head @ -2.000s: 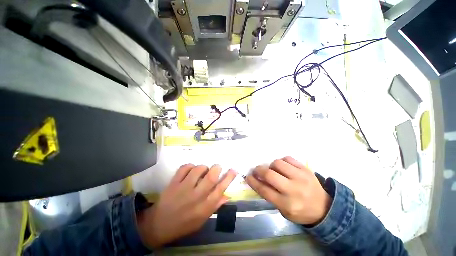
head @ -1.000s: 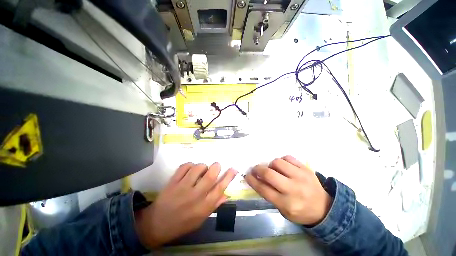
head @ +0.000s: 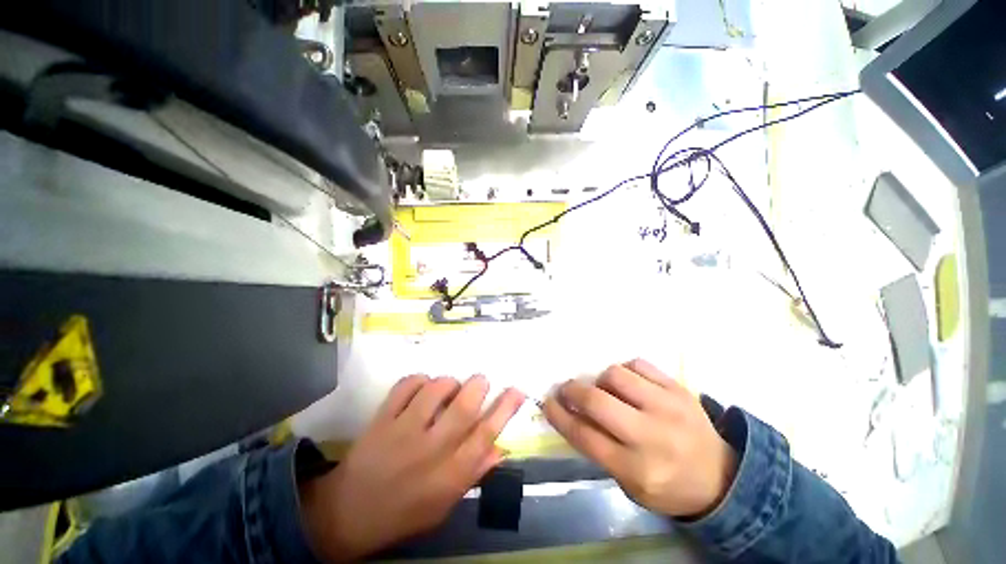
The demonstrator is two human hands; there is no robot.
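My left hand (head: 425, 463) rests at the near edge of the white template plate (head: 618, 314), its fingertips bent down. My right hand (head: 645, 435) is beside it, thumb and forefinger pinched together. A tiny dark thing (head: 538, 403) shows at the right fingertips; it is too small to name. The left fingertips point toward it; whether they hold anything cannot be told. Grey thread snips (head: 491, 310) lie on the plate beyond the hands, below the yellow-bordered window (head: 474, 215). A black cable (head: 596, 197) with small clips runs across the window and plate.
The dark sewing head (head: 154, 375) stands at left, its needle area (head: 359, 275) beside the window. Metal clamp blocks (head: 469, 66) are at the back. Loose grey patches (head: 905, 328), a yellow piece (head: 946, 297) and a touchscreen (head: 949, 66) are at right. A black rectangle (head: 501, 499) lies at the near edge.
The view has shifted slightly, so the table and both hands appear a little lower. The hands keep nearly the same pose, with their fingertips close together.
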